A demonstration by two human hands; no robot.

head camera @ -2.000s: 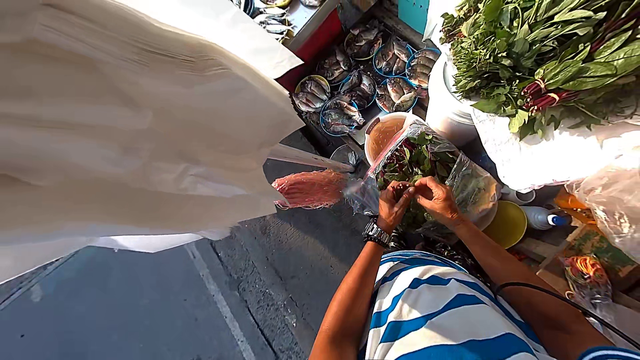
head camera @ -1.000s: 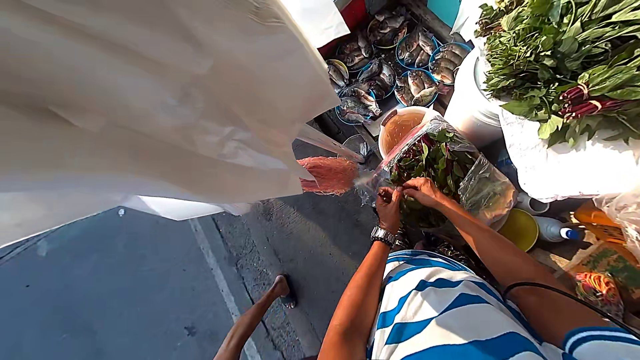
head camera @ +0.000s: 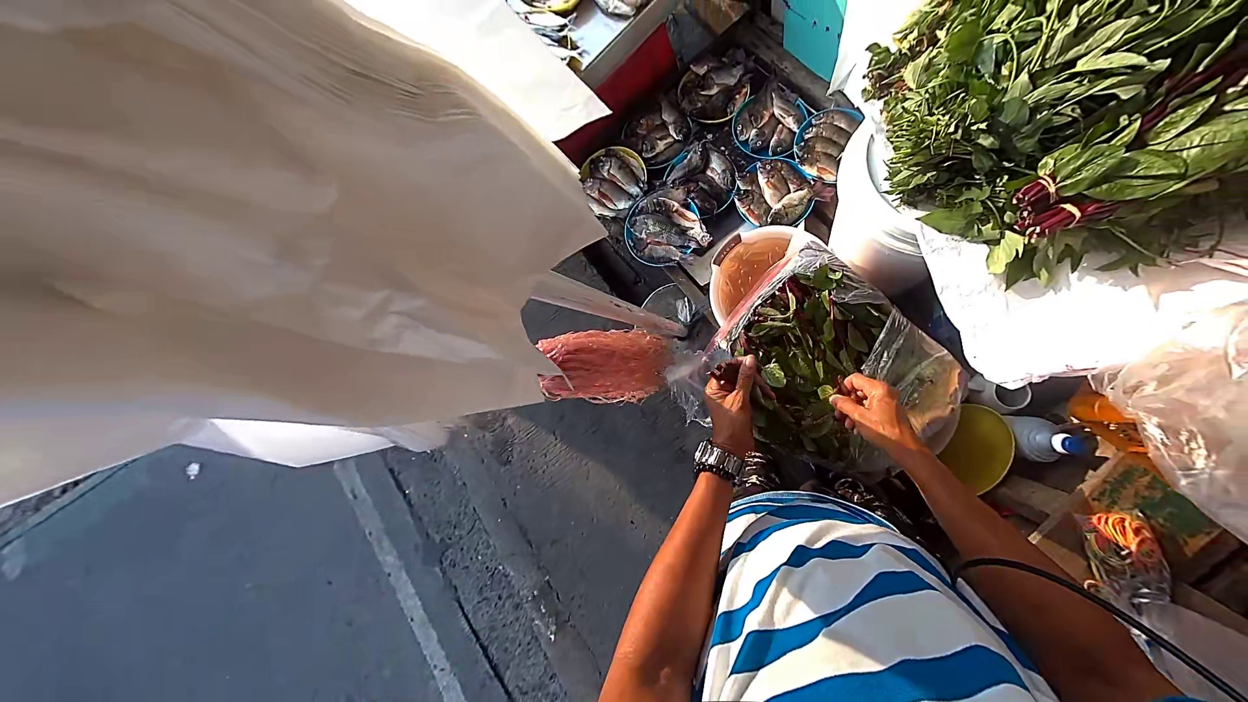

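Note:
Leafy greens with dark red stems (head camera: 814,341) lie in an open clear plastic bag (head camera: 916,356) before my body. My left hand (head camera: 731,405), with a metal watch on its wrist, is at the bag's left side, fingertips pinched at dark stems or leaves; what exactly they hold is too small to tell. Over the right part of the greens is my right hand (head camera: 877,414), its fingers curled and thumb near the index finger; whether something is between them cannot be seen. A bundle of pink stringy material (head camera: 604,366) lies left of my left hand.
Several round baskets of fish (head camera: 668,227) stand beyond a tub of brownish water (head camera: 746,268). Bundled greens (head camera: 1063,127) lie on white sheeting at right. A yellow bowl (head camera: 978,448), a bottle (head camera: 1035,439) and a bag of rubber bands (head camera: 1126,551) are nearer. A large pale sheet (head camera: 292,214) hangs at left.
My hands, close together before, are now apart, with the right one further right over the greens. The passing person's leg and foot seen at lower left one second ago are out of view.

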